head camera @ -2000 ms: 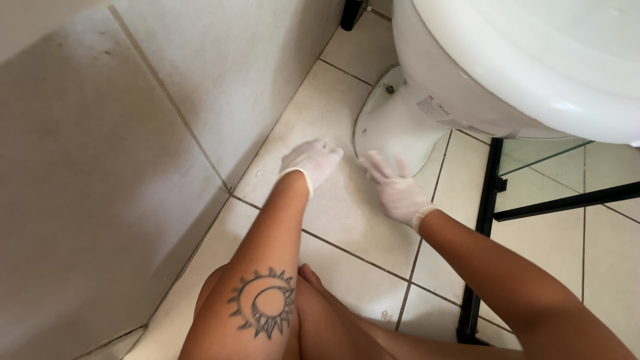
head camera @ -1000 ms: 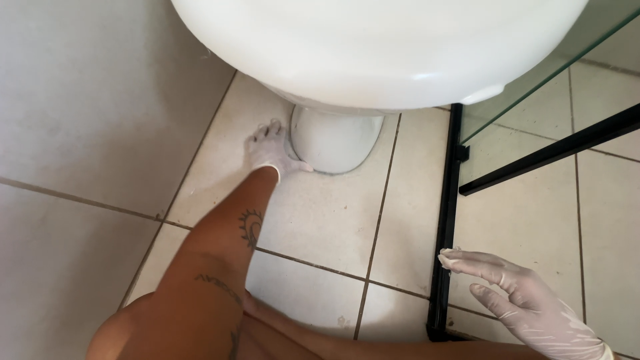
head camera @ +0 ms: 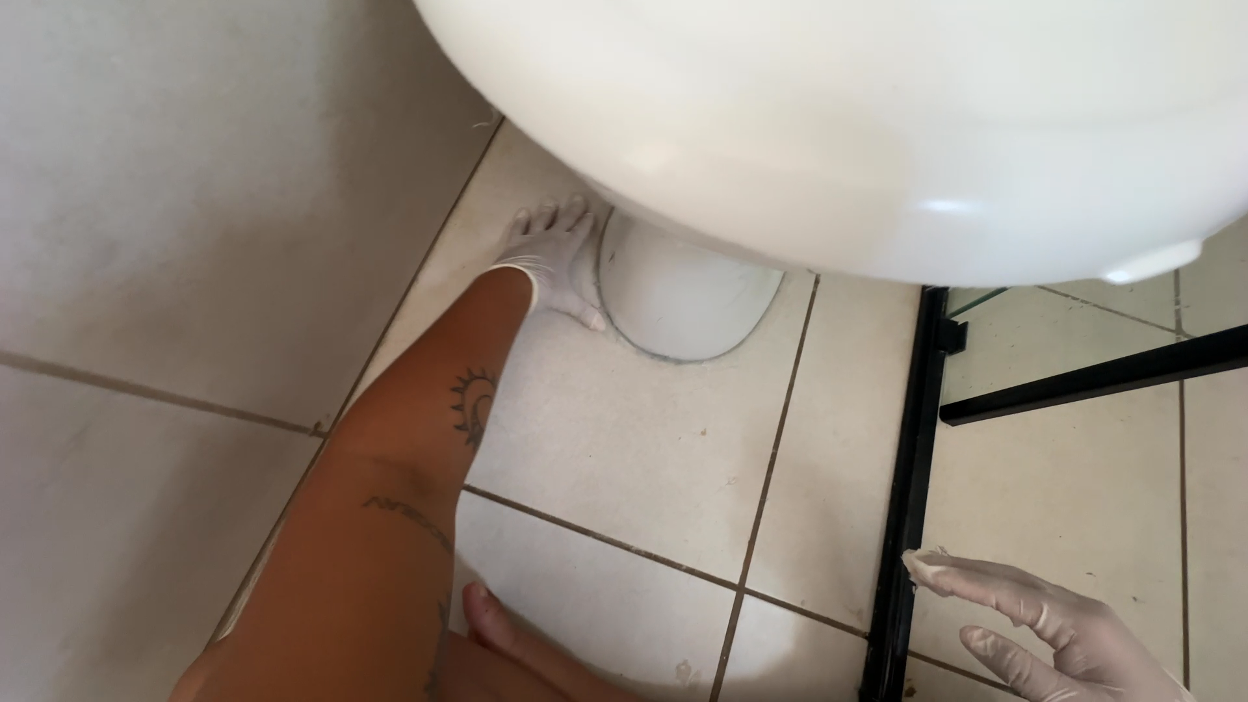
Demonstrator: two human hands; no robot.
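My left hand (head camera: 556, 258), in a thin whitish glove, lies flat with spread fingers on the cream floor tiles (head camera: 624, 439). It is just left of the white ceramic toilet base (head camera: 682, 292), its thumb near the base's front edge, and it holds nothing. At the lower right, my right hand (head camera: 1033, 619) wears a similar glove. Its fingers are apart, and the fingertips are at or just over the black metal floor track (head camera: 902, 507); whether they touch it I cannot tell. Nothing shows in that hand. The toilet bowl (head camera: 829, 127) overhangs the base and hides its rear part.
A grey tiled wall (head camera: 175, 244) rises on the left. Along the right, the black track meets a black-framed glass shower door (head camera: 1092, 375), with more floor tiles beyond it. A bare foot (head camera: 497, 624) is at the bottom, beside my left forearm.
Two seconds ago both hands were in front of the toilet base. My right hand has since moved right to the black track, and my left hand is now spread beside the base. The view has shifted.
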